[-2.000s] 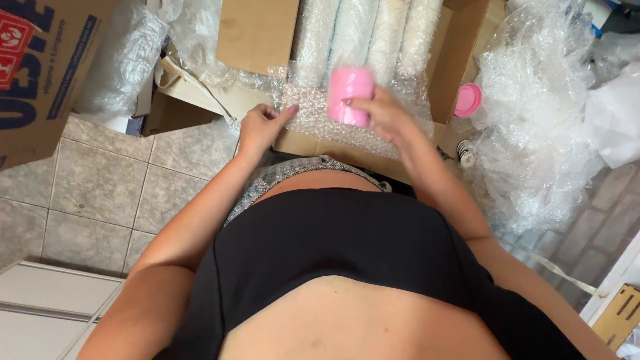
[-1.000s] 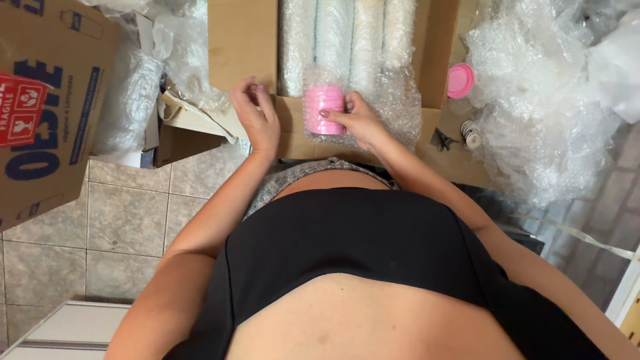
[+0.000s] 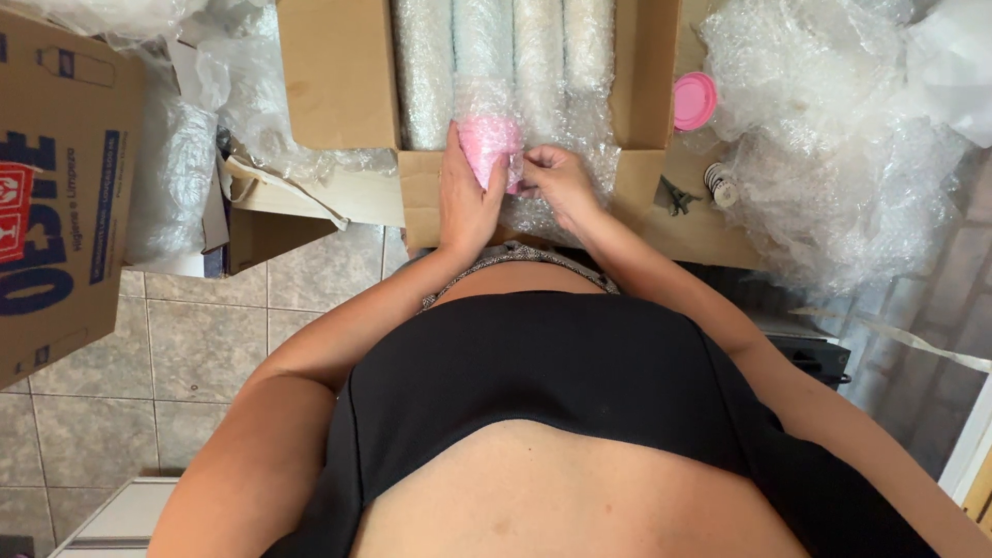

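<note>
A pink cylindrical object (image 3: 487, 143), partly covered by bubble wrap, lies at the near end of an open cardboard box. My left hand (image 3: 470, 194) grips it from its left side, thumb across the front. My right hand (image 3: 559, 182) is at its right side, with thumb and fingertips pinched together at the bubble wrap (image 3: 593, 167). Whether the wrap is between those fingertips is hard to see. Behind the pink object, several bubble-wrapped rolls (image 3: 539, 66) lie side by side in the cardboard box (image 3: 647, 74).
Right of the box are a round pink lid (image 3: 694, 101), a small Eiffel Tower figure (image 3: 678, 196), a striped spool-like object (image 3: 721, 186) and a large heap of bubble wrap (image 3: 837, 163). A printed carton (image 3: 70, 186) stands at the left, beside a smaller open box (image 3: 271, 236).
My left hand has moved right from the box's near edge and taken hold of the pink object. My right hand, which held it before, is now at its right side. Bubble wrap now covers the object.
</note>
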